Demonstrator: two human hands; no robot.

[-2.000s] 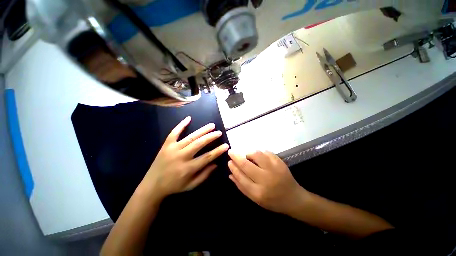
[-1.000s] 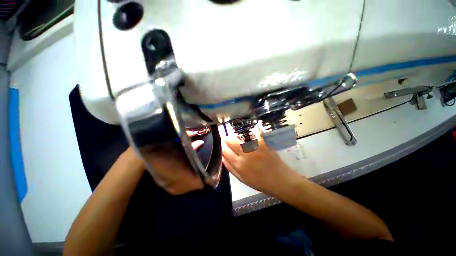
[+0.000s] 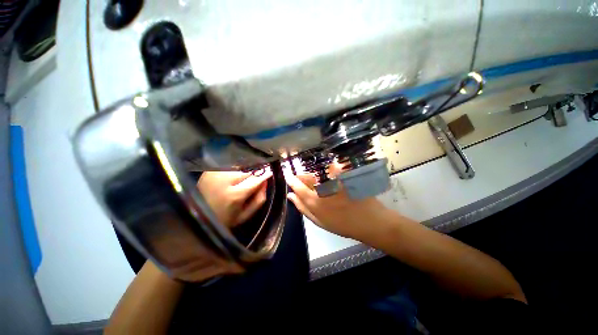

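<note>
Dark fabric (image 3: 279,281) lies under the needle area of the white sewing machine (image 3: 282,65) and hangs over the table's front edge. My left hand (image 3: 233,195) is on the fabric close to the needle area, fingers bent, partly hidden by the shiny curved guard (image 3: 190,196). My right hand (image 3: 324,208) is at the fabric's right edge near the needle, its fingertips partly hidden by the tension parts (image 3: 357,173). Whether either hand pinches the fabric cannot be made out. The presser foot is mostly hidden.
Silver thread snips (image 3: 452,149) lie on the bed at right, beside a small brown square (image 3: 461,126). A metal fitting (image 3: 557,111) is at the far right. Blue tape (image 3: 25,199) runs along the table's left edge. The machine head fills the upper view.
The view has come closer over the machine head, which now blocks more. Both hands have moved from flat beside the fabric's edge up to the needle area; my left fingers are now bent.
</note>
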